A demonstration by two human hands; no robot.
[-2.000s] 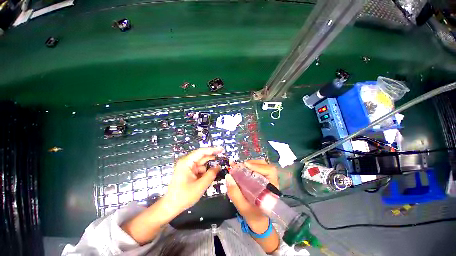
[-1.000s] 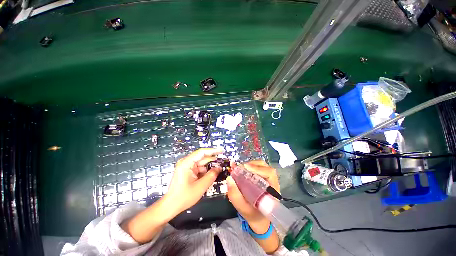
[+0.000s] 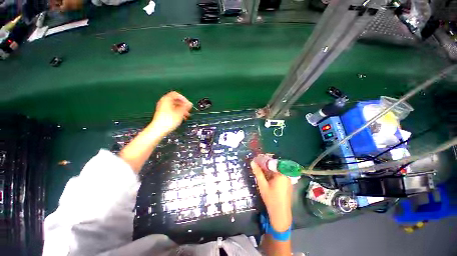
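My left hand [image 3: 173,112] reaches over the near edge of the green belt, fingers curled; whether something small is between them cannot be told. A black unit [image 3: 204,104] lies on the belt just right of its fingertips. My right hand [image 3: 274,187] holds the glue syringe [image 3: 265,162] at the right edge of the tray; its green cap [image 3: 289,168] points right and its tip is hard to see. The clear blister tray [image 3: 175,200] lies before me, with dark parts [image 3: 205,137] and a white tissue [image 3: 231,139] on it. Red glue [image 3: 254,144] marks its right side.
More units [image 3: 121,48] ride on the belt [image 3: 150,75]. An angled metal post [image 3: 305,62] stands at the belt's near edge. At right are a blue controller [image 3: 333,132], a blue bin [image 3: 358,130], a clear bottle [image 3: 325,200] and hoses. Black ribbed trays [image 3: 20,175] stand far left.
My left hand has moved from beside the syringe up to the belt. My right hand has drawn the syringe right and swung its cap upward. The unit between my hands is gone from there.
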